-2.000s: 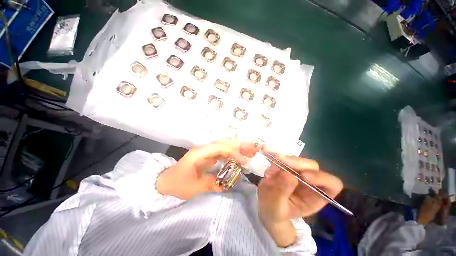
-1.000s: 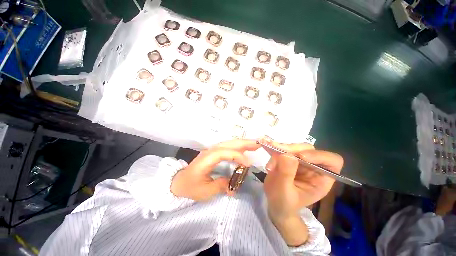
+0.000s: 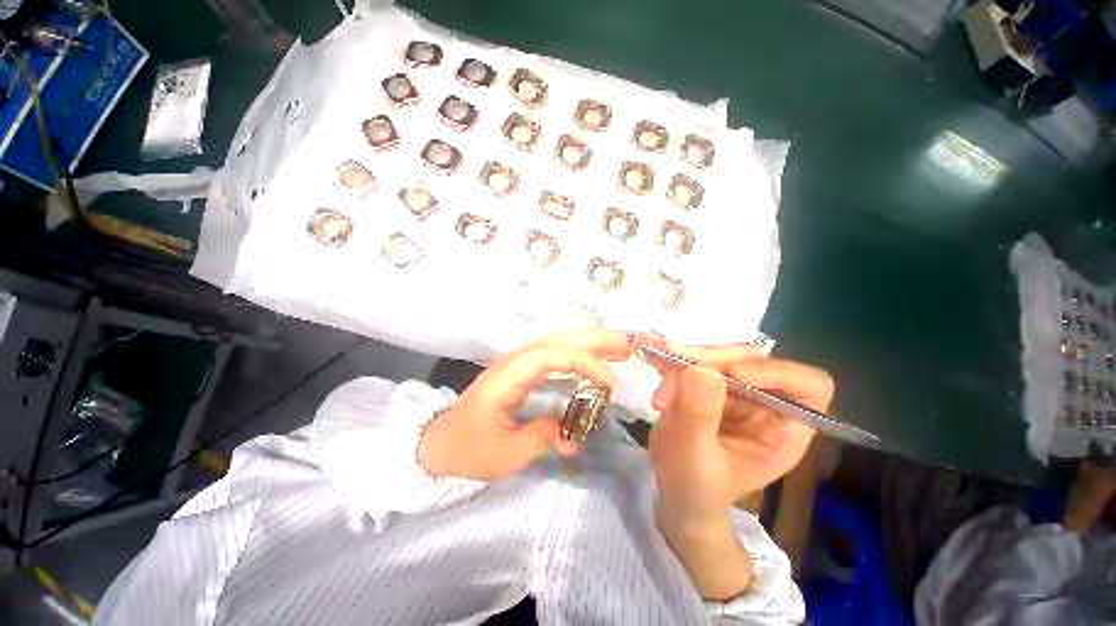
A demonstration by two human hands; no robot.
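Note:
My left hand [image 3: 508, 416] holds a copper and dark watch housing [image 3: 585, 410], tilted, between its thumb and fingers near my chest. My right hand [image 3: 732, 428] holds silver tweezers [image 3: 783, 404] like a pen. Their tip meets my left index fingertip. A small white sheet [image 3: 636, 389] shows between the two hands; which hand holds it I cannot tell. Any tiny piece at the tip is too small to make out. Beyond my hands lies a white-covered tray [image 3: 288, 263] with spaced rows of similar housings [image 3: 458, 113].
A dark green bench mat [image 3: 875, 257] lies under the tray. At the left are a blue box [image 3: 92, 92], a small clear bag [image 3: 175, 110], cables and grey equipment [image 3: 74, 428]. At the right are another tray [image 3: 1038, 349] and another person's smock sleeve [image 3: 997, 569].
Compared with the earlier frames, the housing in my left hand has turned, and the tweezers' rear end has swung up from its lowest position. The tip stays at my left fingertip. The view has shifted slightly.

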